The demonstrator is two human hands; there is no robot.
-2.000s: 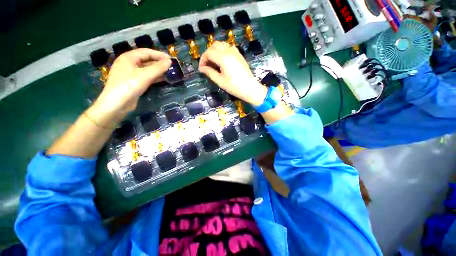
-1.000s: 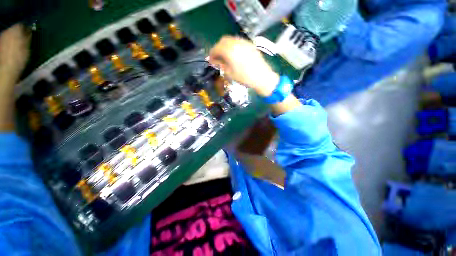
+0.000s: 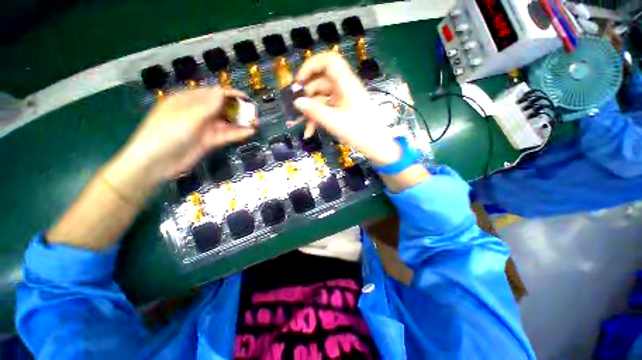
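Note:
My left hand [image 3: 190, 125] holds a small squarish housing [image 3: 244, 112] with a silvery, yellowish face between thumb and fingers, above the clear tray. My right hand [image 3: 338, 102] pinches a small dark square display module [image 3: 290, 100] beside it, a short gap away. An orange flex cable [image 3: 284, 72] shows just above the module; whether it is joined to it is unclear. The clear blister tray [image 3: 169, 228] lies below both hands, with rows of black squares [image 3: 241, 223] and orange strips. My hands hide part of its middle.
The white power supply [image 3: 486, 39] with red digits stands at upper right, with pens on top. A power strip [image 3: 519, 116] and teal fan [image 3: 578, 74] are beside it. Dark leads [image 3: 448, 116] run to the tray. A pale rail [image 3: 77, 84] runs behind. A person's blue sleeve [image 3: 549, 176] is at right.
My left hand has come back from the far left and now holds a silvery-faced piece. My right hand has moved from the tray's right end beside it with a dark module. The camera view has shifted.

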